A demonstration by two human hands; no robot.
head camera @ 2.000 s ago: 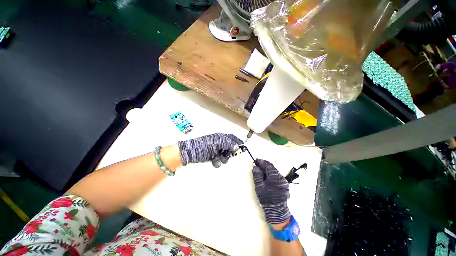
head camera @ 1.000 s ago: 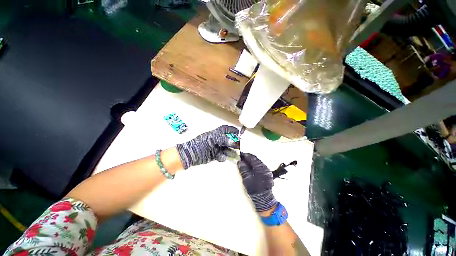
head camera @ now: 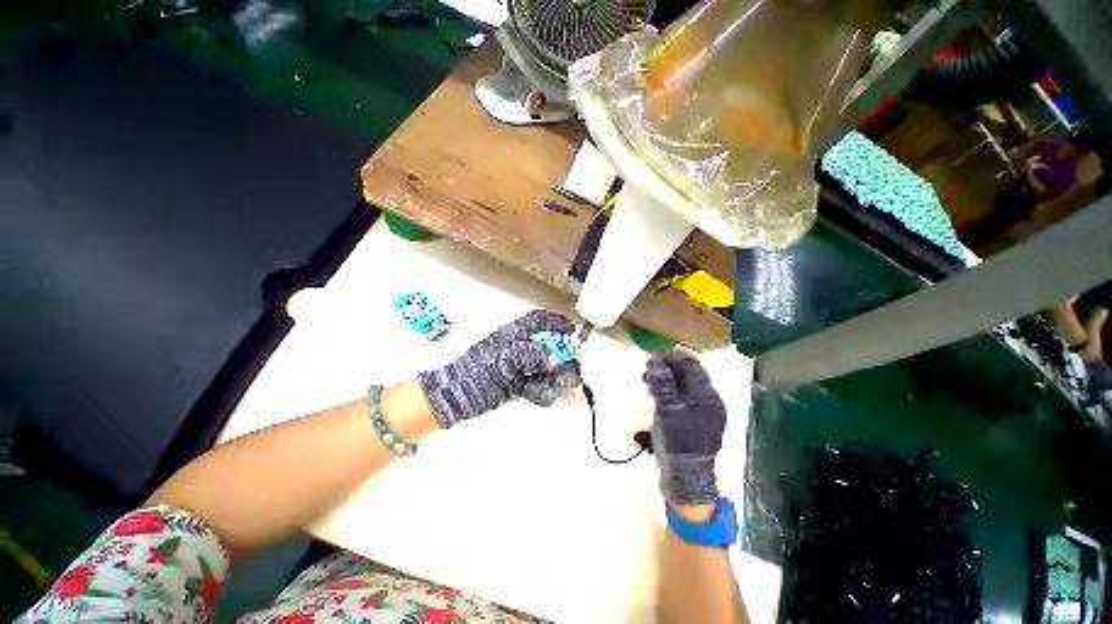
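Note:
My gloved left hand (head camera: 498, 369) grips a small teal circuit board (head camera: 557, 345) just below the dark tip of the white tapered nozzle (head camera: 634, 250). A thin black cable (head camera: 595, 427) hangs from the board and curves over the white sheet (head camera: 488, 512) to a dark end beside my right hand. My gloved right hand (head camera: 685, 421) is off the board, to the right of the nozzle, its fingers bent; whether it holds anything cannot be told. Another small group of teal boards (head camera: 422, 315) lies on the sheet at left.
A wooden base (head camera: 476, 171) stands behind the sheet with a fan (head camera: 573, 31) at its back. A plastic-wrapped head (head camera: 732, 110) overhangs it. A grey arm (head camera: 915, 311) crosses at right, above a black cable pile (head camera: 878, 536). A black mat (head camera: 146, 207) is at left.
My right hand has moved away from the board to the right. The cable now hangs from the board in a loose curve. My left hand has stayed near the nozzle tip with the board.

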